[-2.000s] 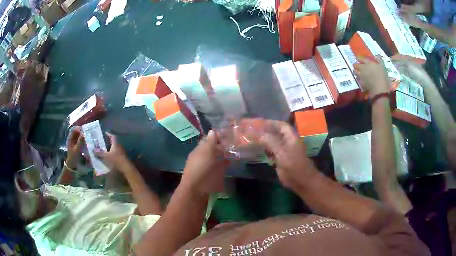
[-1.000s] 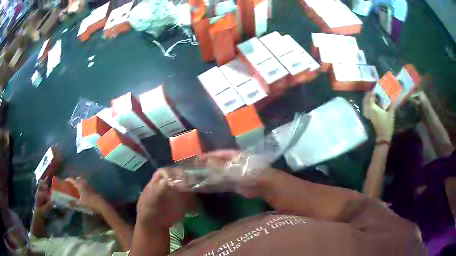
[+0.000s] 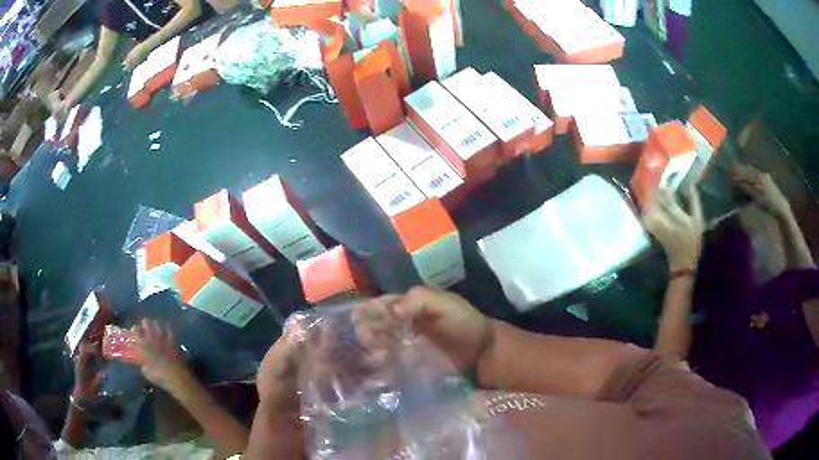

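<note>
A clear plastic bag (image 3: 382,391) hangs between my hands, spread and shiny, with no box visible in it. My right hand (image 3: 440,328) grips its upper edge. My left hand (image 3: 280,364) holds its left side, partly hidden behind the film. An orange-ended product box (image 3: 329,274) stands just beyond the bag. Another upright box (image 3: 428,241) stands to its right. A stack of flat bags (image 3: 566,241) lies on the table to my right.
Orange and white boxes (image 3: 283,218) stand at left centre. A row of boxes (image 3: 453,126) lies white side up beyond. A white cord bundle (image 3: 269,54) lies at the far side. Neighbours' hands (image 3: 675,225) hold boxes at right and left (image 3: 160,352). Another person's arms (image 3: 166,40) show far left.
The box seen in my hands earliest is no longer there; one stands beyond them. A bag now hangs spread between my hands. The view has shifted right.
</note>
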